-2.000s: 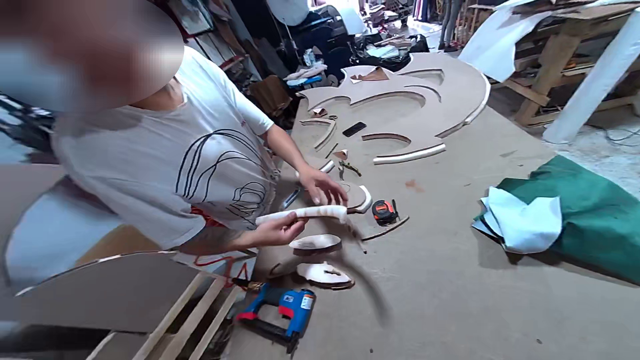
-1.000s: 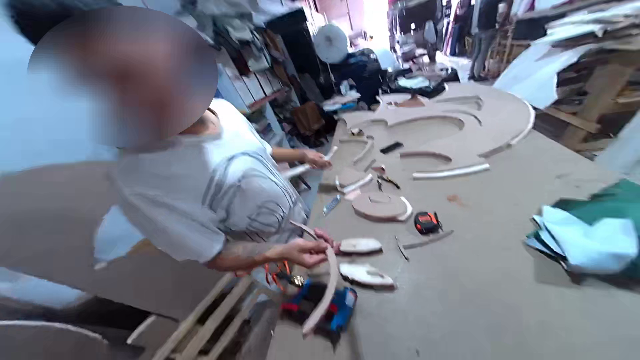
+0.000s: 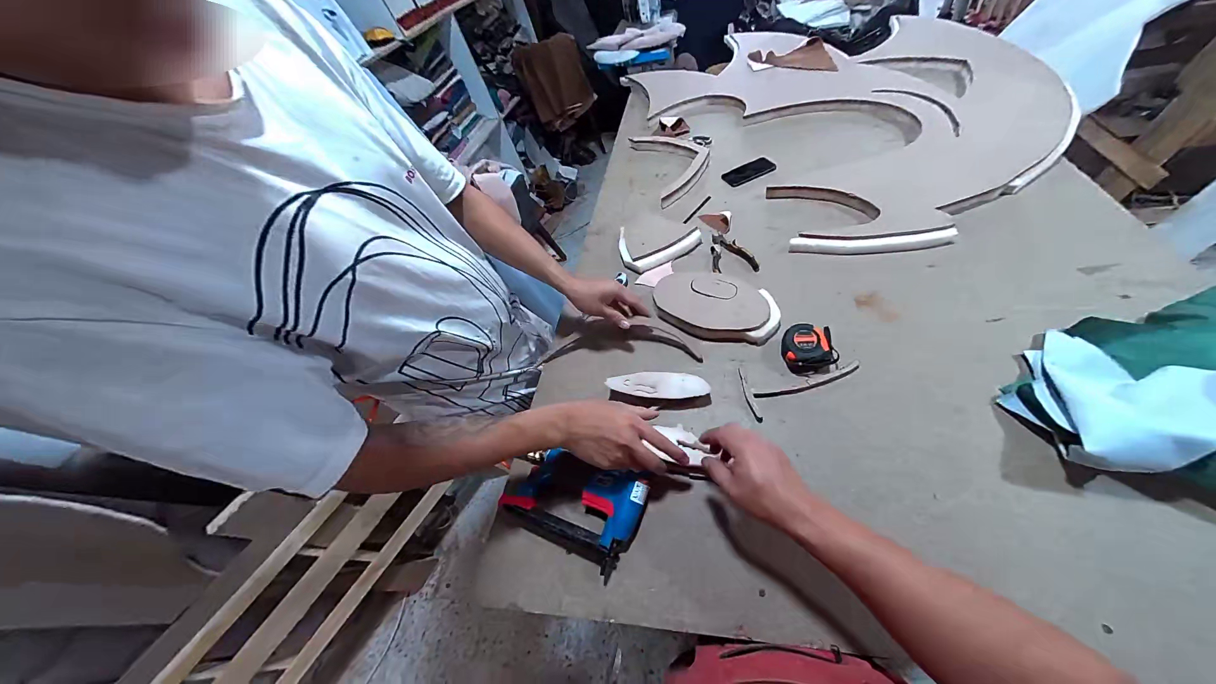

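My right hand (image 3: 760,475) comes in from the lower right, its thumb and fingers on the right end of a small white-topped oval piece (image 3: 676,439) lying on the table. A co-worker's hand (image 3: 613,435) is on the left side of the same piece. My left hand is not in view. A second white-topped oval piece (image 3: 658,385) lies just beyond. The co-worker's other hand (image 3: 608,300) is close to a thin curved strip (image 3: 665,337). A blue and red pneumatic stapler (image 3: 617,508) lies left of my hand, near the table edge.
A larger oval board (image 3: 712,304), a tape measure (image 3: 807,348), thin strips (image 3: 807,382), pliers (image 3: 736,252) and a phone (image 3: 749,172) lie farther up the table (image 3: 950,532). A large cut-out panel (image 3: 1007,123) covers the far end. Green and white fabric (image 3: 1130,399) is at right.
My right hand has come into view and reached the small oval piece. The co-worker's near hand, earlier holding a curved strip, is now on that piece. The view is closer to the table.
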